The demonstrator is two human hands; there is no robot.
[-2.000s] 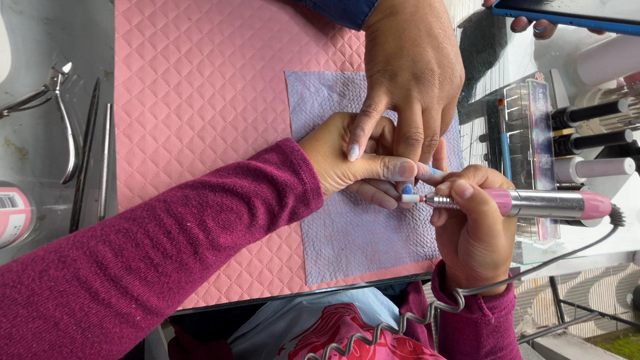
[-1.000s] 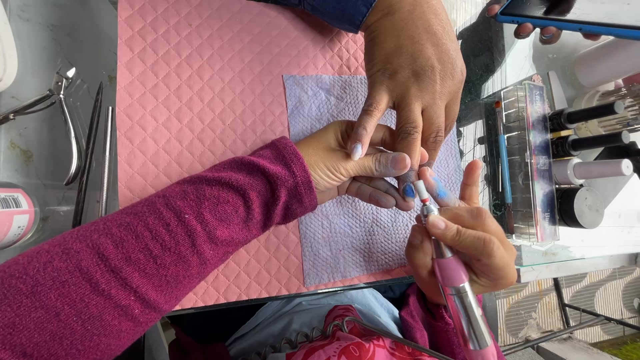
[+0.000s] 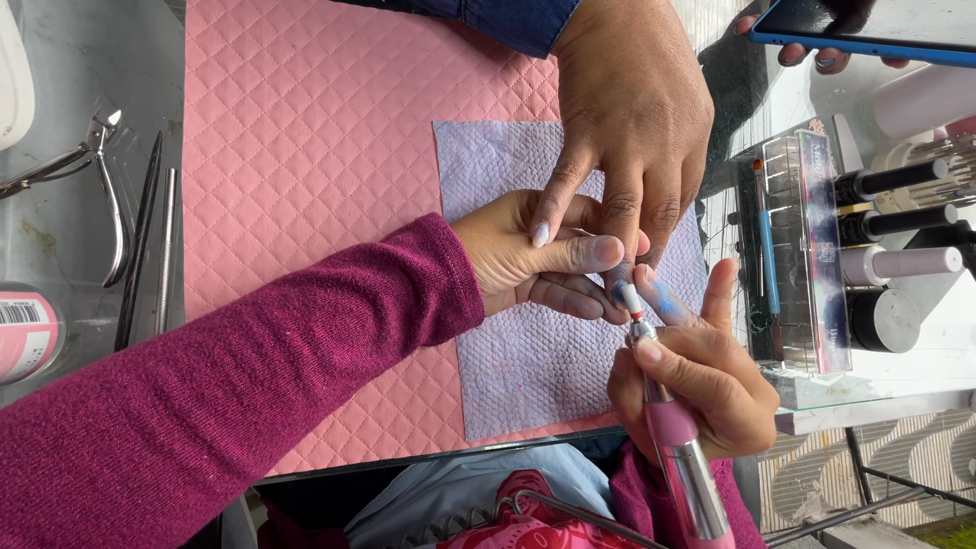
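Note:
My left hand (image 3: 545, 255), in a magenta sleeve, holds a finger of another person's hand (image 3: 637, 114), which reaches down from the top. My right hand (image 3: 713, 381) grips a pink and silver electric nail drill (image 3: 675, 431). Its white bit (image 3: 631, 299) is at the held finger's nail, which has blue on it. Blue dust marks my right index finger, extended beside that fingertip. Under the hands lies a lilac paper towel (image 3: 534, 381) on a pink quilted mat (image 3: 320, 152).
Cuticle nippers (image 3: 103, 160) and slim metal tools (image 3: 145, 236) lie at the left, near a labelled container (image 3: 29, 333). On the right are a clear box (image 3: 797, 252), bottles (image 3: 900, 183), a black-lidded jar (image 3: 884, 320) and a phone (image 3: 877, 30) in a hand. The drill's coiled cord (image 3: 488, 518) hangs below.
Since two seconds ago, the drill has swung from lying nearly sideways to pointing up from below. My right index finger now extends beside the held fingertip. My left hand keeps its hold.

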